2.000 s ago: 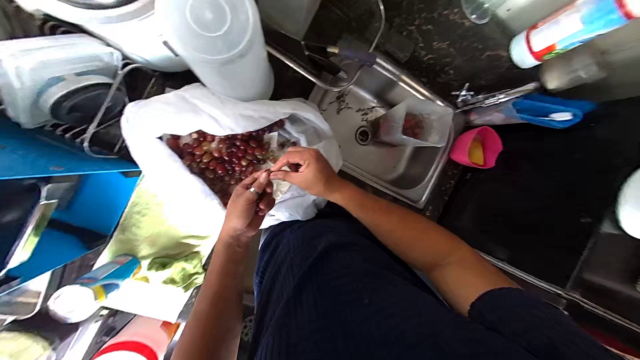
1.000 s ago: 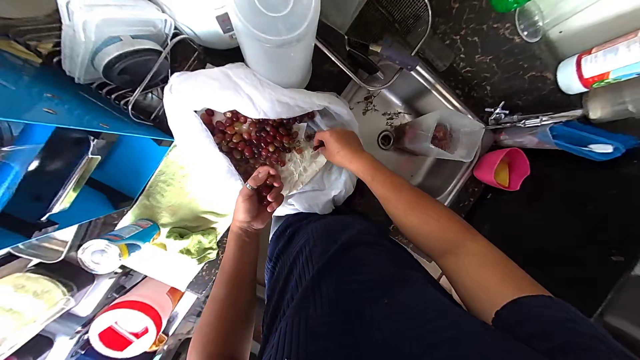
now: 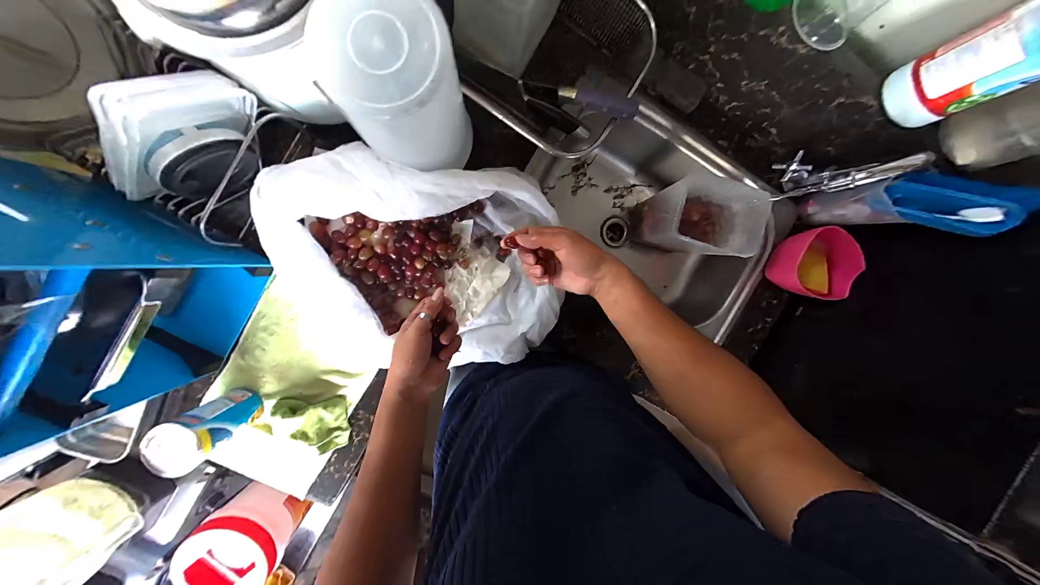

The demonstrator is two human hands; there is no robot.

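Note:
A white plastic bag (image 3: 357,183) lies wide open at the edge of the sink, with many red grapes (image 3: 394,252) inside. Beside the grapes in the bag is a crumpled pale wrapping (image 3: 479,284). My left hand (image 3: 426,337) is over the bag's near edge, fingers curled; whether something is in it cannot be told. At the bag's right side, my right hand (image 3: 556,258) pinches a small dark red grape between thumb and forefinger. In the steel sink (image 3: 569,191) a clear plastic container (image 3: 731,215) with reddish contents lies tilted beside the drain.
A tall translucent container (image 3: 398,89) stands behind the bag. A pink cup (image 3: 816,264) with something yellow is right of the sink, near the faucet (image 3: 877,175). At left are a blue rack (image 3: 106,215), a can (image 3: 203,431) and a green cloth (image 3: 313,418).
My two hands were together over the bag two seconds ago and are now apart. Since one second ago, my right hand has moved from the pale wrapping to the bag's right side.

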